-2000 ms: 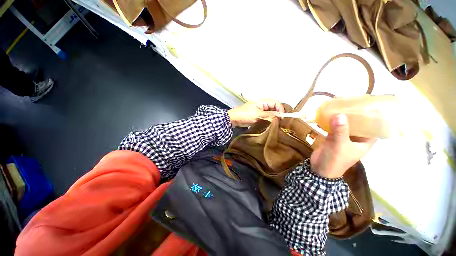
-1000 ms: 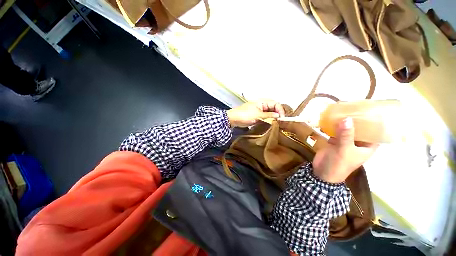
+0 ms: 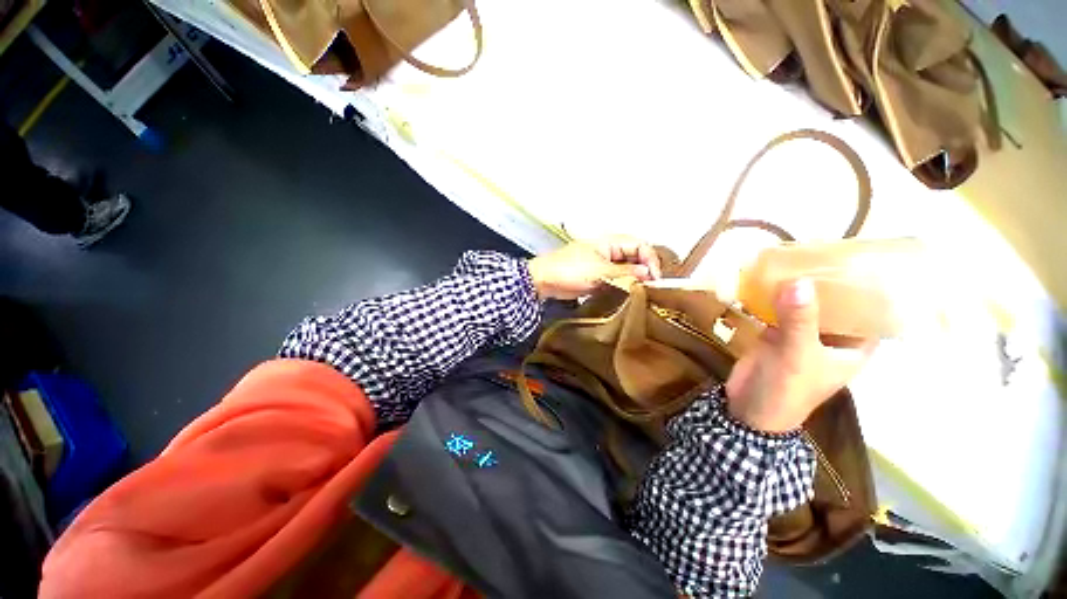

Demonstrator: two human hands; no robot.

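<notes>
A brown handbag (image 3: 626, 357) rests on my lap against the table edge, with a gold zipper line along it and a looped strap (image 3: 862, 176) lying on the table. My left hand (image 3: 593, 267) pinches the bag's top corner at the zipper end. My right hand (image 3: 796, 363) holds a glue bottle (image 3: 837, 287) with amber liquid, tilted on its side. Its pale nozzle (image 3: 685, 283) points left and its tip meets the bag corner at my left fingertips. The exact contact point is too small to tell.
The white-covered table (image 3: 562, 117) has yellow edge tape. Brown bags lie at its far side (image 3: 866, 59) and upper left (image 3: 386, 29). A person's shoe (image 3: 103, 218) is on the dark floor at left. A blue bin (image 3: 76, 427) stands at lower left, a metal stand (image 3: 111, 88) at upper left.
The bottle and my right hand have shifted slightly. The nozzle remains at my left fingertips, and my left hand still pinches the bag corner.
</notes>
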